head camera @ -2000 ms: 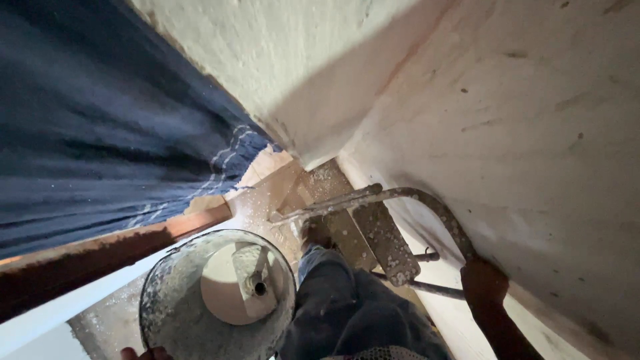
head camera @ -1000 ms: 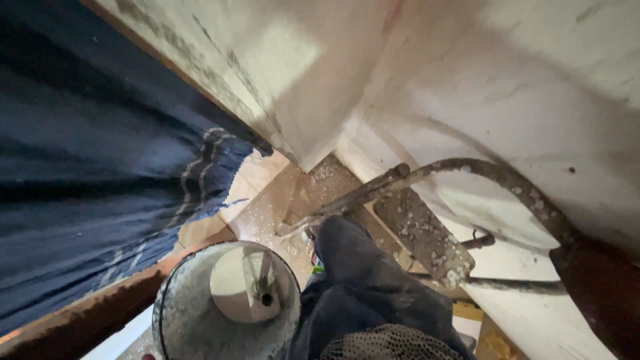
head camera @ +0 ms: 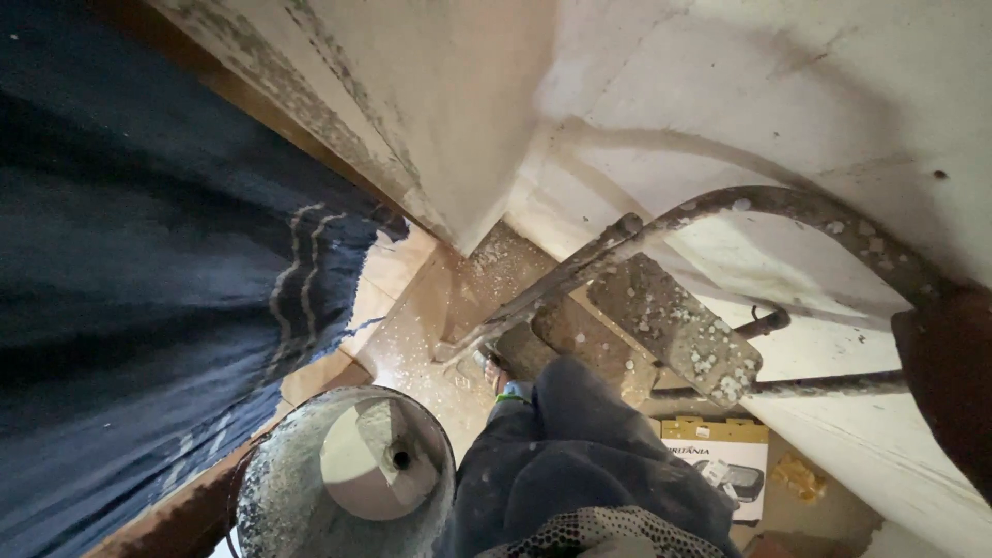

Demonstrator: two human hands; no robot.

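Observation:
My right hand (head camera: 942,349) is dark at the right edge, closed around the curved tubular rail (head camera: 829,221) of a plaster-spattered step ladder; its fingers cannot be made out. Below that rail are the ladder's flat steps (head camera: 674,325), speckled white. My left hand is out of view. At the lower left hangs or stands a bucket (head camera: 271,480), its inner wall smeared with plaster. Inside it lie pale plaster (head camera: 349,473) and a tool with a hollow, round handle end (head camera: 401,459). My sandalled foot (head camera: 496,376) shows beside the ladder's lower part.
A dark blue curtain (head camera: 155,256) covers the left side, above a reddish-brown beam (head camera: 170,511). Pale walls meet in a corner ahead, and one (head camera: 852,101) runs along the right. White spots dot the floor (head camera: 418,349). A printed cardboard box (head camera: 717,430) lies at the lower right beside a crumpled yellow thing (head camera: 798,478).
The fingers of my left hand, at the bucket's rim earlier, have left the view. My right hand has shifted toward the right edge. The box at the lower right has come into sight.

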